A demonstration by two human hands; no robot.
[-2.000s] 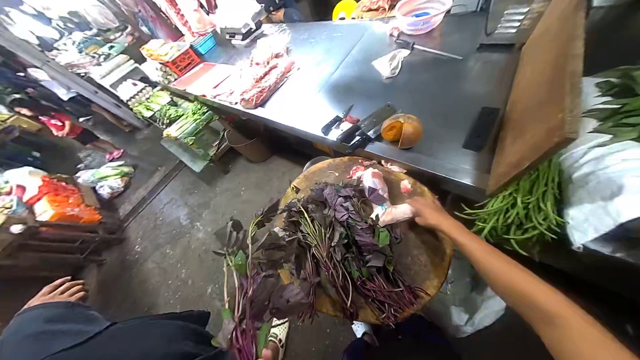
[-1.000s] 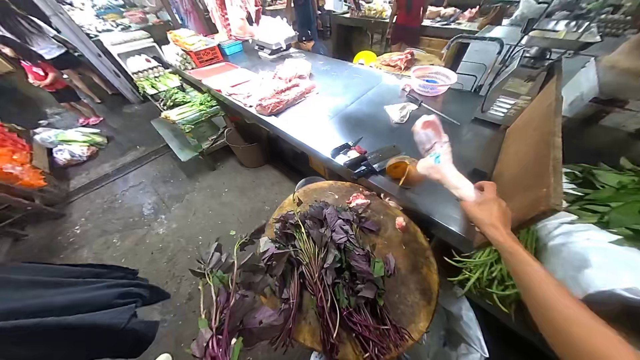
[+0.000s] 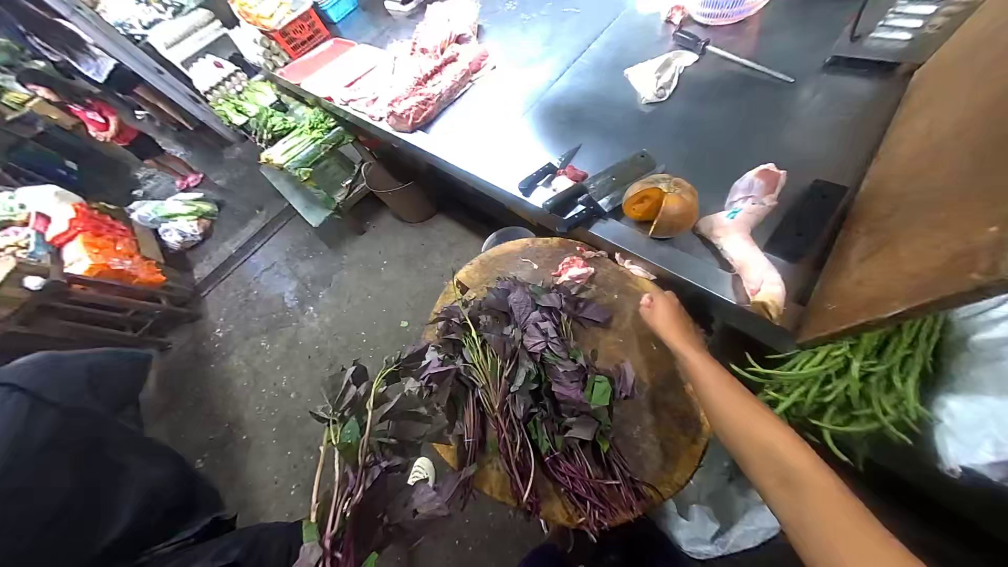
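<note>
Purple leafy greens [image 3: 535,354] lie in bunches across a round wooden chopping block [image 3: 646,417]. My right hand [image 3: 669,319] is over the block's right edge, fingers curled, with nothing seen in it. Small meat scraps [image 3: 574,270] lie near the block's far edge. Beyond my hand, a pig's leg piece [image 3: 744,240] rests on the metal counter, beside a cut squash [image 3: 661,205]. Another bunch of purple-leaved stems [image 3: 358,441] is at the lower left, beyond the block's edge. My left hand is not in view; a dark garment fills the lower left.
On the metal counter [image 3: 606,102] are a cleaver [image 3: 618,177], a small knife [image 3: 550,170], a sharpening steel [image 3: 748,63] and slabs of meat [image 3: 433,83]. A brown board [image 3: 913,181] stands at right above green beans [image 3: 858,378]. A bucket [image 3: 398,193] is under the counter; a person [image 3: 118,130] stands far left.
The pig's leg piece, on the block and then raised in my right hand earlier, now lies on the counter. My right hand has let it go and is back over the block's edge.
</note>
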